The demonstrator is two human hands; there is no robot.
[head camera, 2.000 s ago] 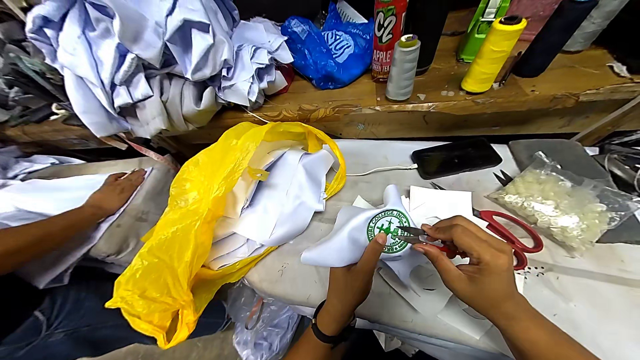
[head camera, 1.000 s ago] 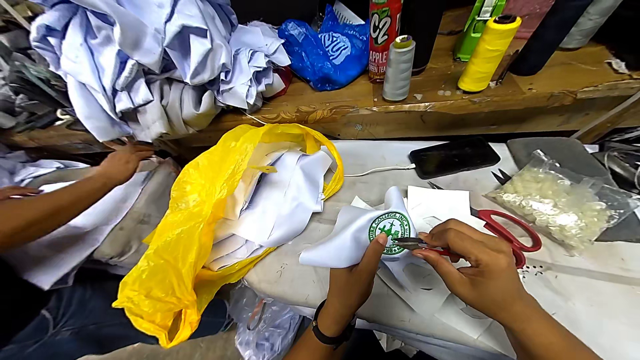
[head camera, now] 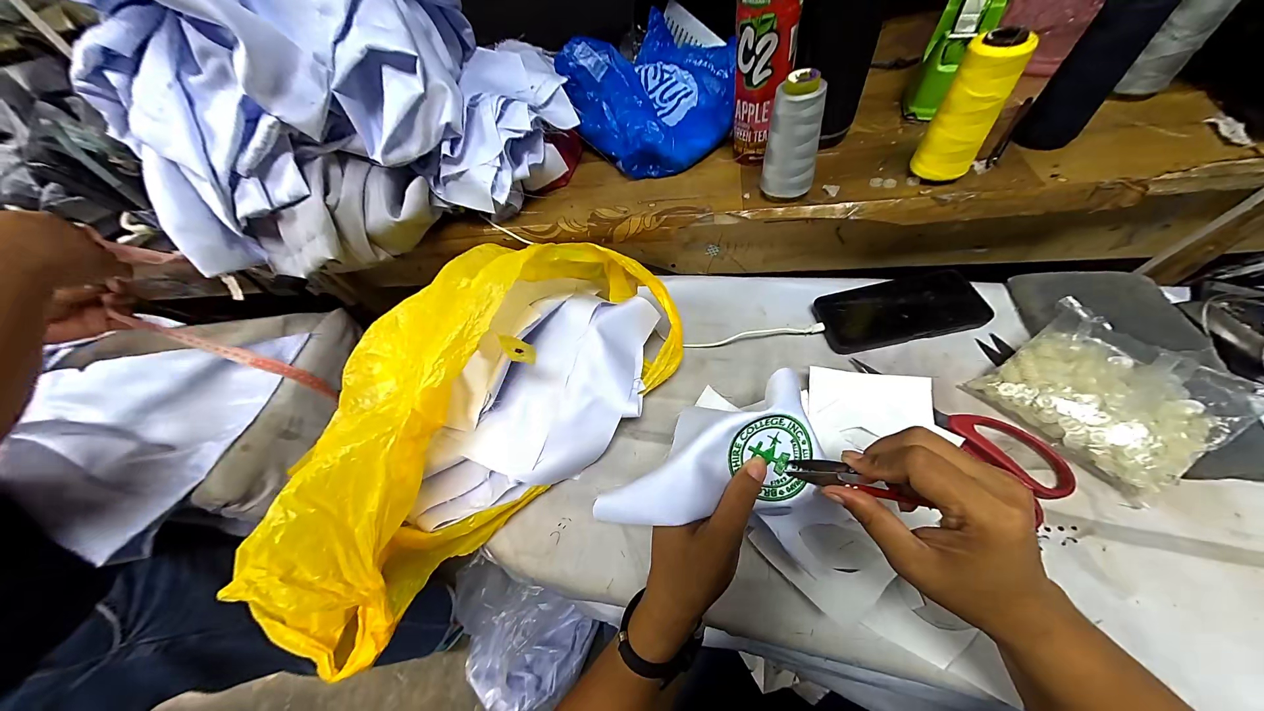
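Note:
My left hand (head camera: 706,538) pinches a white fabric piece (head camera: 662,474), its thumb on the edge of a round green embroidered emblem (head camera: 770,456) that bears writing. In my right hand (head camera: 948,513) is a small pair of thread snips (head camera: 829,472) with dark blades and red handles, the tips at the middle of the emblem. Under the cloth lie cut white backing sheets (head camera: 869,395). Just behind my right hand rest larger red-handled scissors (head camera: 1027,454), partly covered by it.
A yellow plastic bag (head camera: 365,415) of white fabric pieces stands left of my hands. Behind are a phone (head camera: 904,311) on a cable, a bag of buttons (head camera: 1116,395) and a wooden shelf (head camera: 671,212) with thread cones. At far left, a co-worker's hand (head camera: 89,306) holds a tape measure (head camera: 227,351).
The co-worker's hand at left has lifted off the white cloth, and a pink tape measure now stretches from it. My hands stay at the emblem, with only small movements of the snips.

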